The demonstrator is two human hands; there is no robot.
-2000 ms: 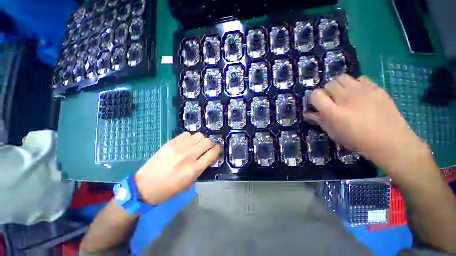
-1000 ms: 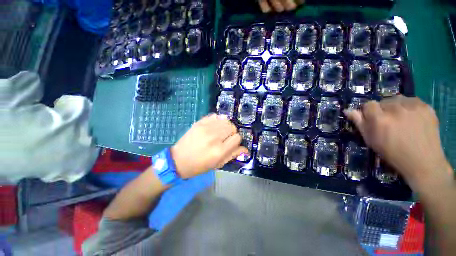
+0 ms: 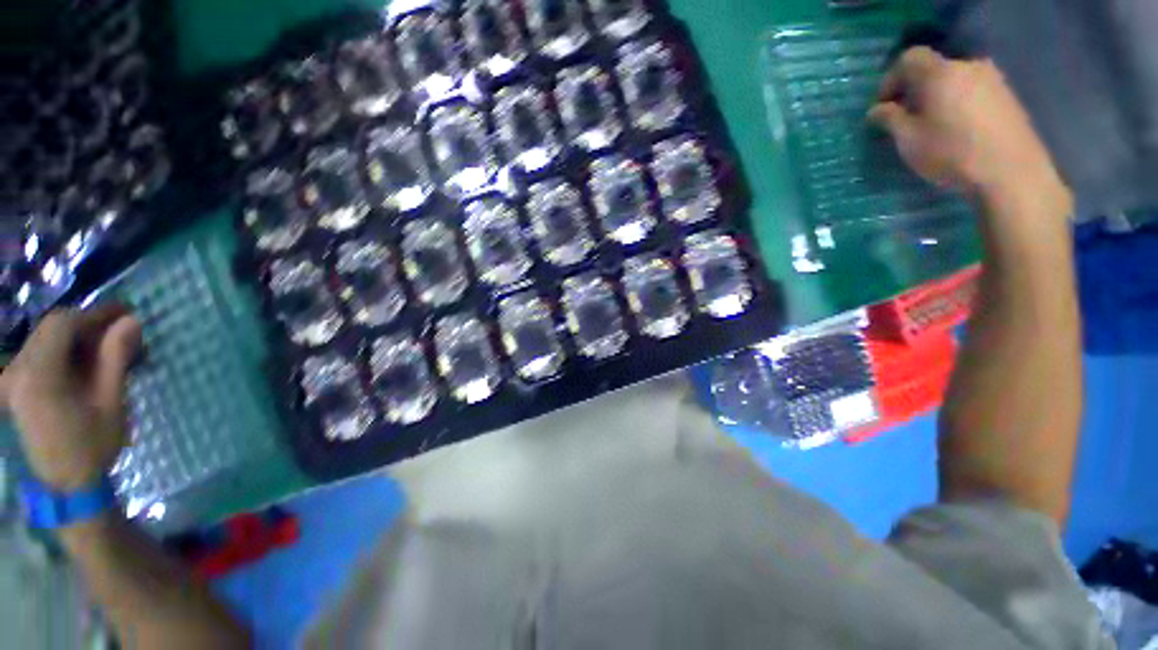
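Note:
A black blister tray (image 3: 514, 376) lies in the middle, slightly tilted in view, with an electronic unit (image 3: 436, 259) in each visible pocket. My left hand (image 3: 76, 387) is over the left clear blister tray (image 3: 191, 368), fingers curled downward. My right hand (image 3: 952, 114) is over the right clear blister tray (image 3: 832, 165), thumb and fingers close together near a dark patch at the tray's top. Blur and the fingers hide whether either hand holds a small part.
Another black tray of units (image 3: 76, 152) lies at the upper left. Below the bench's right edge are a further clear tray with dark parts and a white label (image 3: 825, 387) and a red basket (image 3: 912, 368). The bench mat (image 3: 743, 76) is green.
Both hands have left the black tray: my left hand moved left to one clear tray, my right hand moved right to the other. The whole view has turned and shifted.

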